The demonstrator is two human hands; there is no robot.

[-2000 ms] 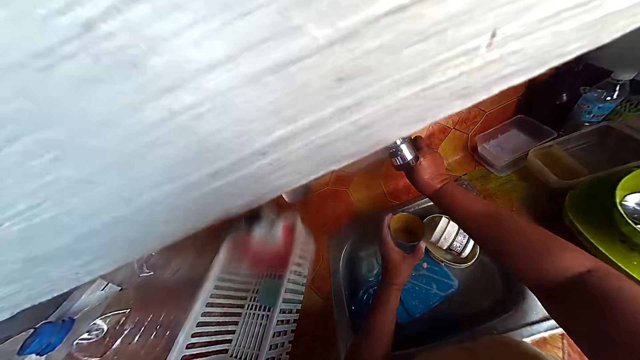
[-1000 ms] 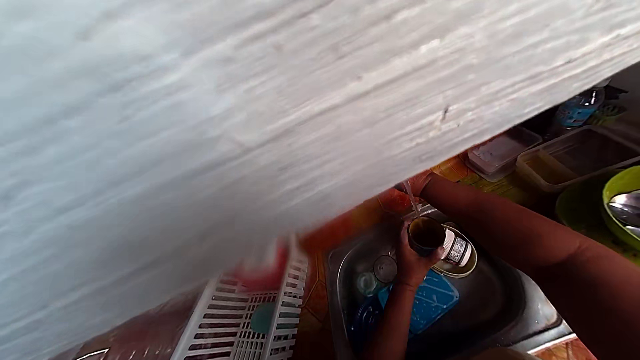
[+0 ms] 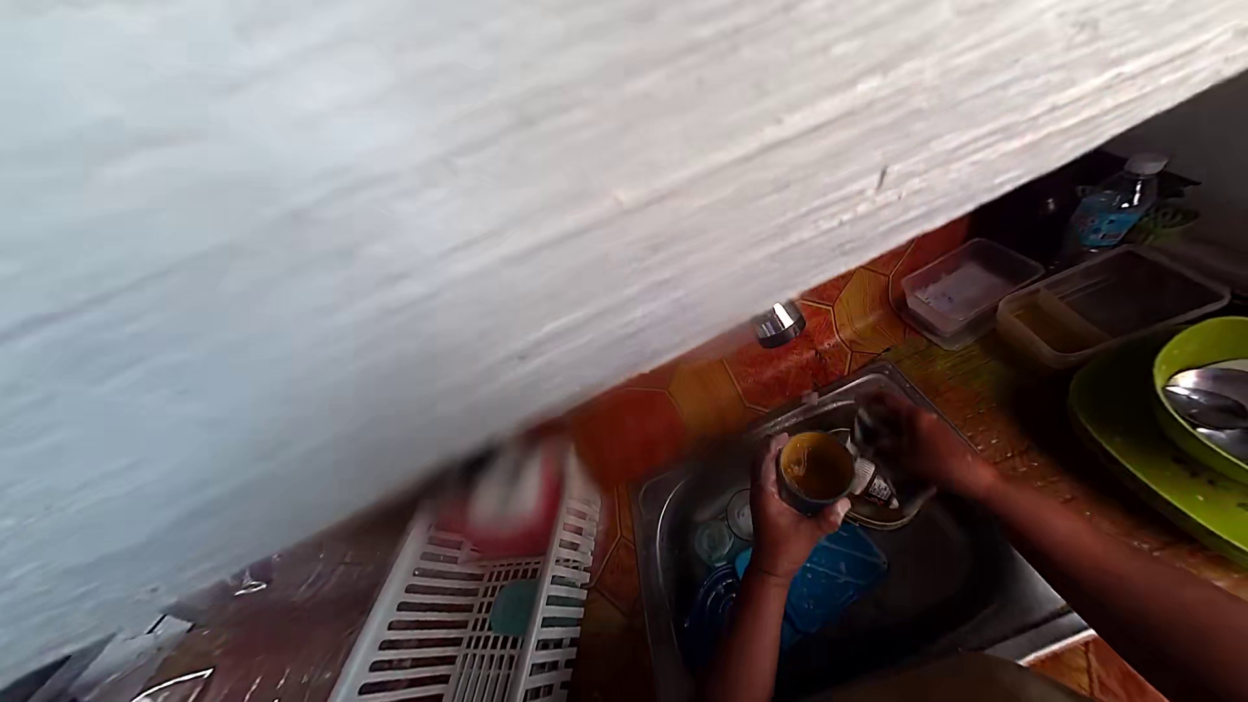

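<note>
My left hand (image 3: 788,526) holds a dark cup (image 3: 817,468) with a yellowish inside, mouth up, over the metal sink (image 3: 936,585). My right hand (image 3: 912,439), blurred, is just right of the cup, above the sink's rim; whether it grips anything is unclear. Beneath my hands, a white item with dark writing (image 3: 876,486) rests in a round dish (image 3: 907,512). A blue plastic container (image 3: 843,575) and clear glasses (image 3: 714,541) lie in the sink. The chrome tap part (image 3: 780,324) shows at the back wall.
A large pale board-like surface (image 3: 487,214) blocks the upper view. At left stands a white plastic dish rack (image 3: 439,614). On the right are clear plastic containers (image 3: 970,288), a plastic bottle (image 3: 1111,210) and a green bowl (image 3: 1199,390) with spoons on a green tray (image 3: 1121,439).
My right hand has moved from the tap down to beside the cup. Water ran near the cup one second ago; no stream shows now. The cup stays in my left hand.
</note>
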